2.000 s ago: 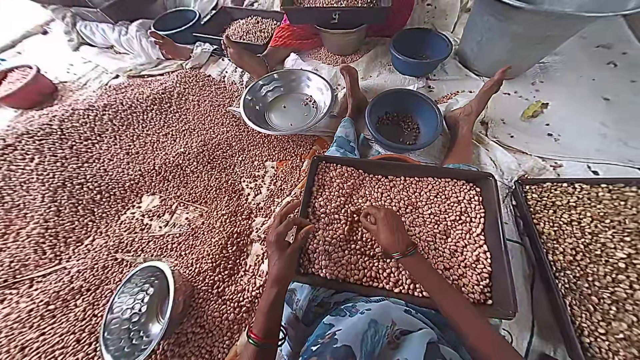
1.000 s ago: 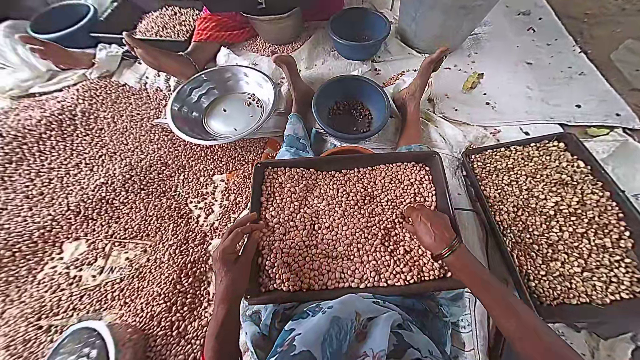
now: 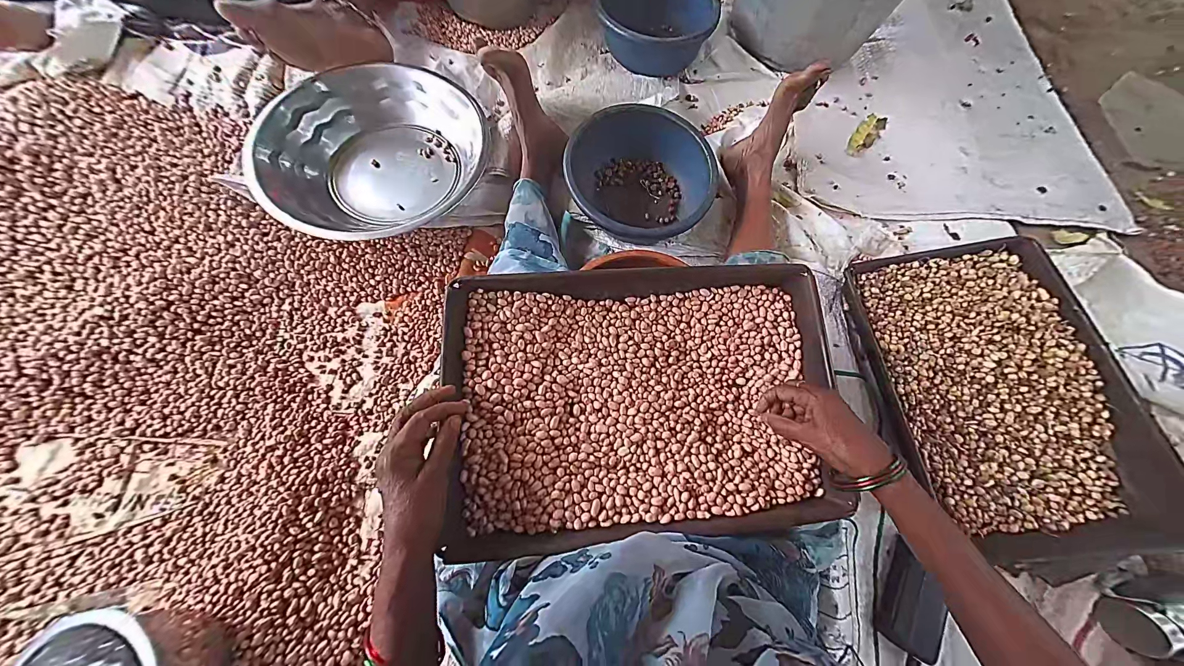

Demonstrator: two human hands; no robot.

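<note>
A dark rectangular tray [image 3: 638,541] rests on my lap, holding a layer of pinkish-brown nuts or beans [image 3: 629,407]. At its left rim is my left hand [image 3: 421,453], fingers bent and touching the edge, with nothing seen in them. My right hand [image 3: 819,421] is over the right side of the tray, fingertips drawn together at the nuts; whether a nut is between them is hidden. Between my feet stands a blue plastic bowl [image 3: 585,190] with some dark pieces in it. A steel basin [image 3: 277,208] with a few dark pieces lies to its left.
A large heap of the same nuts [image 3: 185,324] spreads at left. To the right lies a second dark tray [image 3: 1147,481] of paler, yellowish pieces. Another blue bowl [image 3: 659,51] and a grey tub [image 3: 795,28] stand beyond my feet. Another person's bare foot [image 3: 314,32] is at upper left.
My right hand has moved from the middle of the tray to its right side. My left hand has come to rest against the left rim. The view has shifted right.
</note>
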